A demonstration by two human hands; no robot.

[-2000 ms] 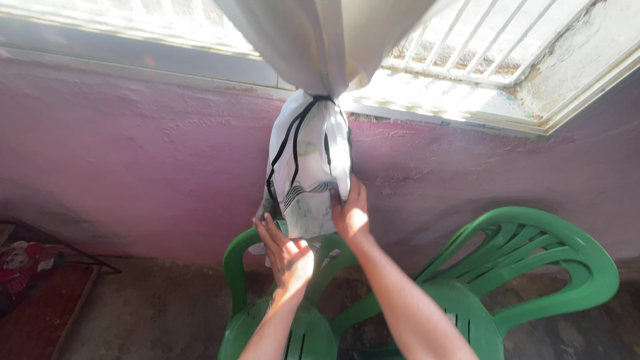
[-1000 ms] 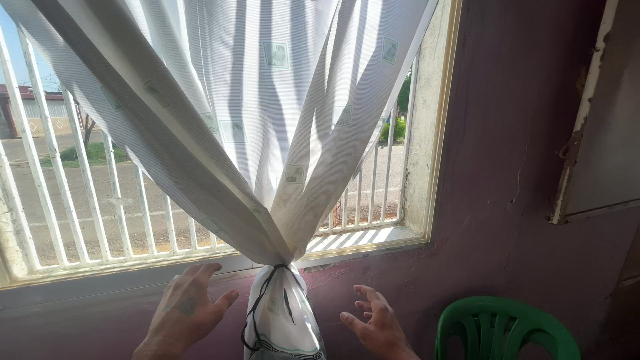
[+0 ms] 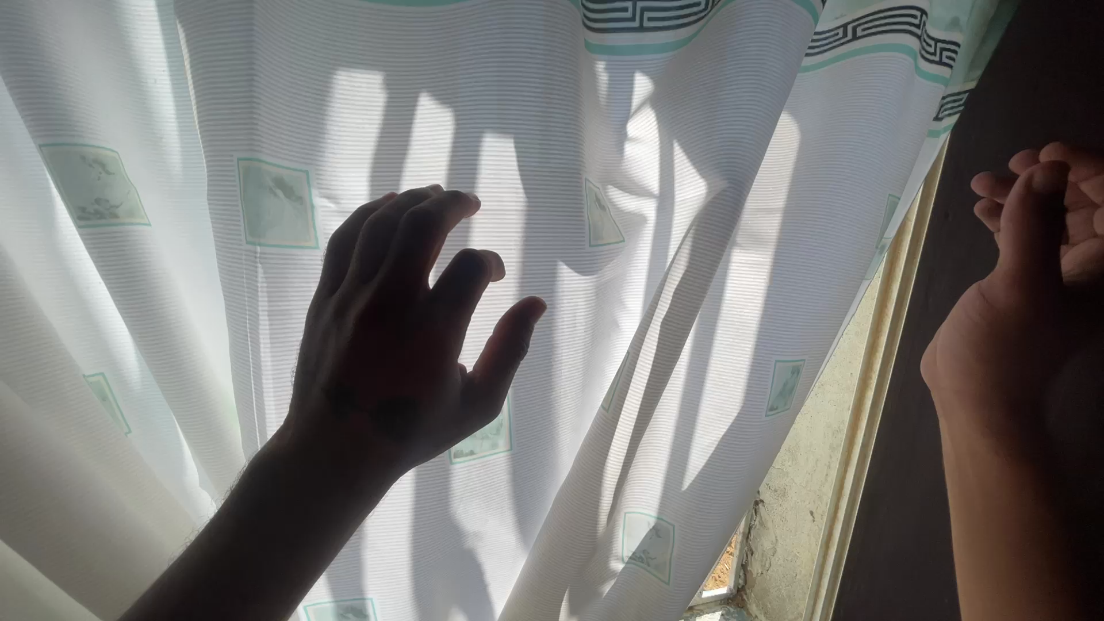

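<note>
A white curtain (image 3: 552, 345) with pale green printed squares and a dark key-pattern band near the top fills most of the view. Sunlight and shadows of bars fall across it. My left hand (image 3: 401, 319), dark against the light, is raised in front of the curtain's middle, its fingers apart and slightly curled, holding nothing; whether it touches the fabric cannot be told. On the far right, beyond the curtain's edge, my right hand (image 3: 1026, 250) is raised with fingers bent and nothing seen in it. Part of that hand lies in shadow.
Along the curtain's right side runs the cream window frame (image 3: 871, 405), with a rough window reveal (image 3: 806, 483) inside it. A dark wall (image 3: 914, 517) stands to the right of the frame.
The view has risen from the gathered, tied curtain to its upper part. Two seconds ago both hands were at the curtain's lower end; now they are raised and apart.
</note>
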